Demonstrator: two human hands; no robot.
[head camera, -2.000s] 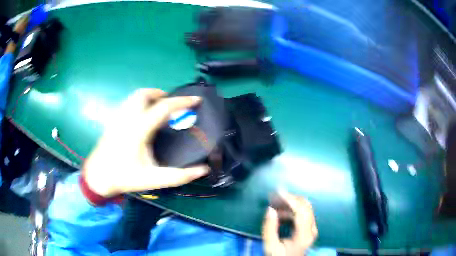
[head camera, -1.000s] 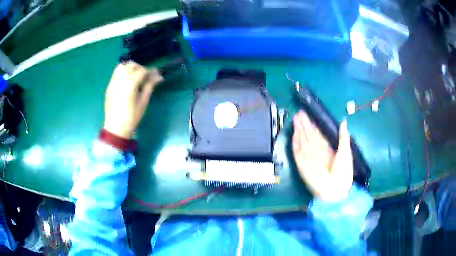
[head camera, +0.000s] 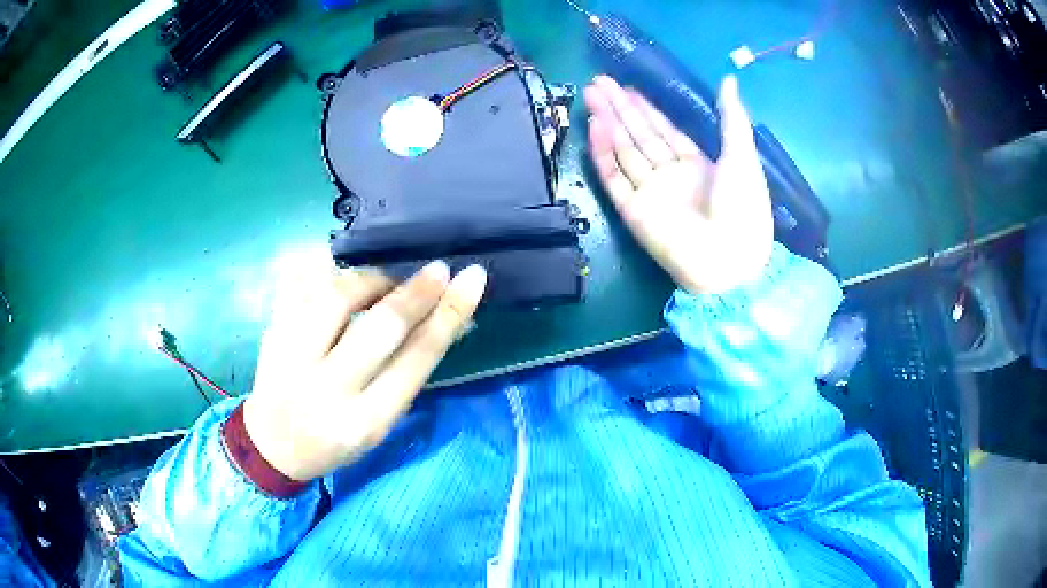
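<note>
The blower fan module (head camera: 471, 161) lies flat on the green bench, its round label up. A black air duct cover (head camera: 534, 276) lies across its near straight end and hides the fins. My left hand (head camera: 367, 356) has its fingertips on the cover's left part; its thumb is not clearly visible. My right hand (head camera: 689, 195) is open and empty, palm up, right of the module. The electric screwdriver (head camera: 660, 80) lies just beyond and beside my right hand, its bit pointing to the upper left.
Loose black duct covers (head camera: 218, 40) lie at the upper left, one strip (head camera: 235, 92) apart from them. A white connector (head camera: 744, 55) lies beyond the screwdriver. A lead (head camera: 189, 362) lies near the left front edge. A dark green perforated crate (head camera: 924, 425) is below the bench at right.
My left hand has moved from the loose covers to the module's near end, where a black cover now hides the silvery fins. My right hand stays open beside the screwdriver. The view has shifted.
</note>
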